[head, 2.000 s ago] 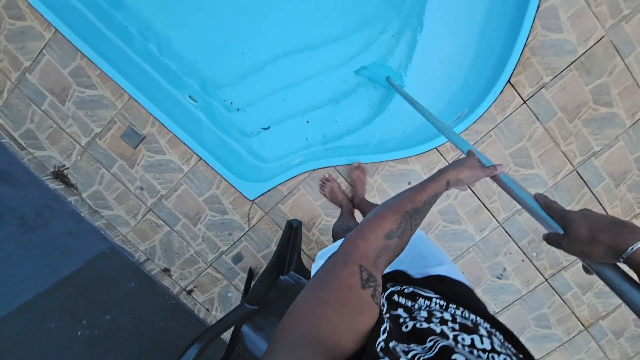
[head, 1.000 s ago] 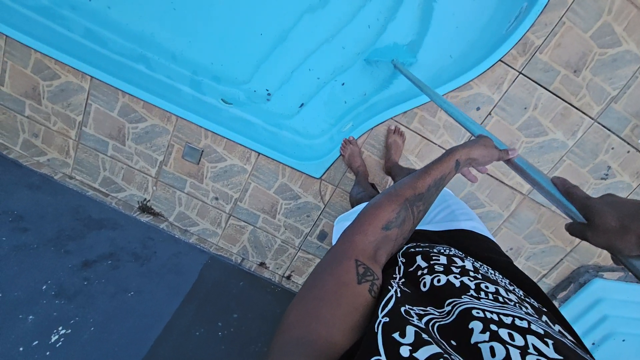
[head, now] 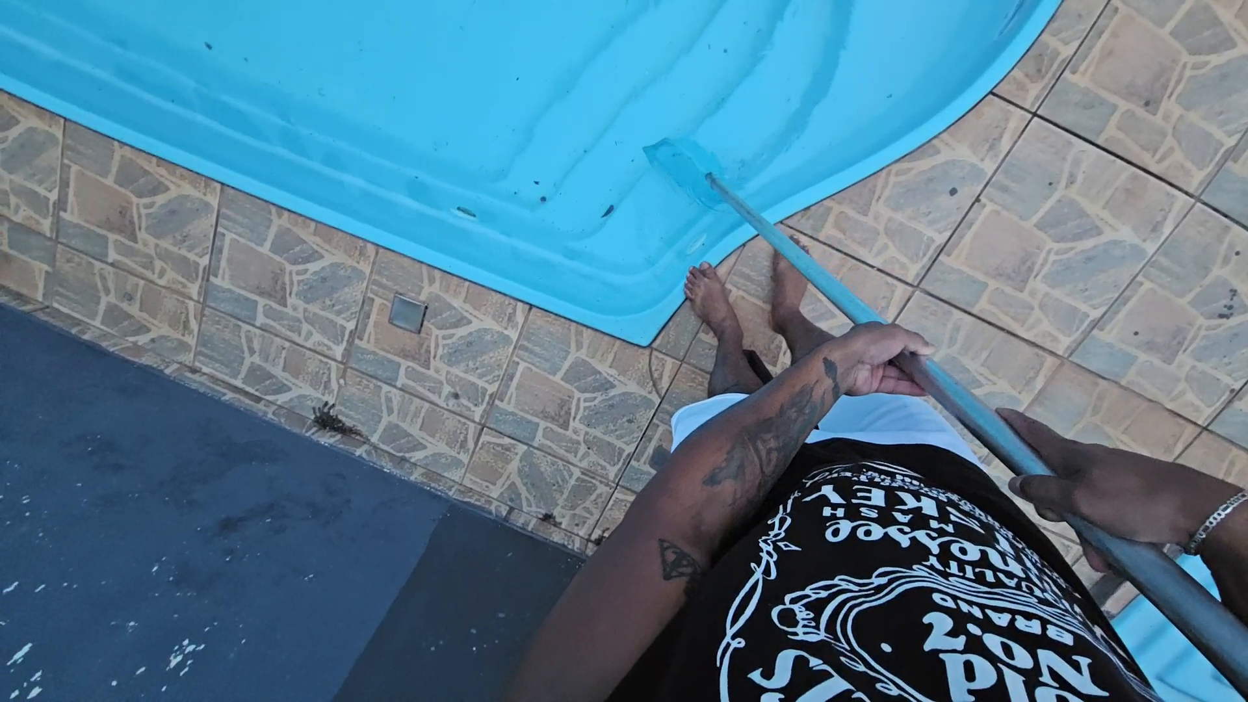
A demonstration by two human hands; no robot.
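A long grey-blue pole (head: 990, 424) runs from the lower right up to a blue pool net or similar head (head: 687, 168) near the steps inside the swimming pool's corner. My left hand (head: 882, 359) is on the pole at its middle, the thumb over it and the fingers curled beside it. Farther back along the pole, my right hand (head: 1102, 483), with a chain bracelet at the wrist, grips it. Small dark bits of debris (head: 608, 210) lie around the pool steps. Whether the head touches the pool floor I cannot tell.
My bare feet (head: 712, 295) stand at the light-blue pool rim (head: 624, 327). Stone-patterned tiles (head: 1033, 234) surround the pool, with a small square drain cover (head: 407, 314). A dark blue painted surface (head: 195, 487) lies at the lower left. Part of another blue basin (head: 1150, 634) shows at the lower right.
The view has turned and shifted, and the dark chair seen two seconds ago is out of sight. Both hands stay on the pole. Its head now sits closer to the pool rim by my feet.
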